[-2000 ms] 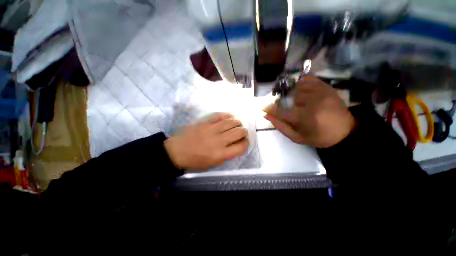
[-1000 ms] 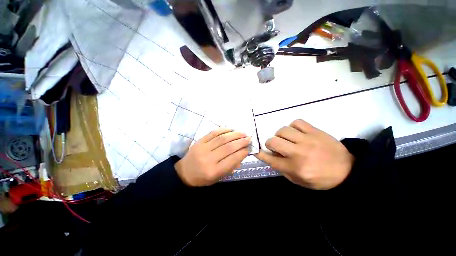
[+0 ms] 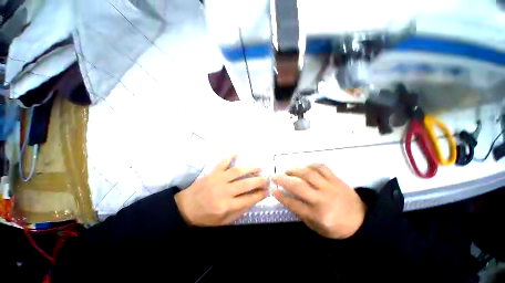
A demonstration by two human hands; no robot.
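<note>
The quilted panel [image 3: 138, 138] lies white side up under the sewing machine head [image 3: 249, 66], washed out by glare, with faint diamond stitch lines. A dark maroon patch [image 3: 222, 84] shows beside the head. My left hand [image 3: 224, 193] lies on the panel near the table's front edge, its fingertips at the panel's right edge. My right hand [image 3: 322, 199] is just right of it, with thumb and fingers pinched on the same edge. The fingertips of both hands nearly touch. A small round metal knob [image 3: 301, 122] sits beside the needle area, above my hands.
Red-and-yellow-handled scissors [image 3: 423, 149] lie at the right beside dark fabric scraps [image 3: 382, 113]. A stack of cut panels [image 3: 47, 55] is at the upper left, above a brown taped cardboard surface [image 3: 52, 166]. A tape measure strip [image 3: 459, 193] runs along the table's front edge.
My right hand has come from the needle area down to the panel's front edge. My left hand has moved slightly toward me. The view has shifted and turned.
</note>
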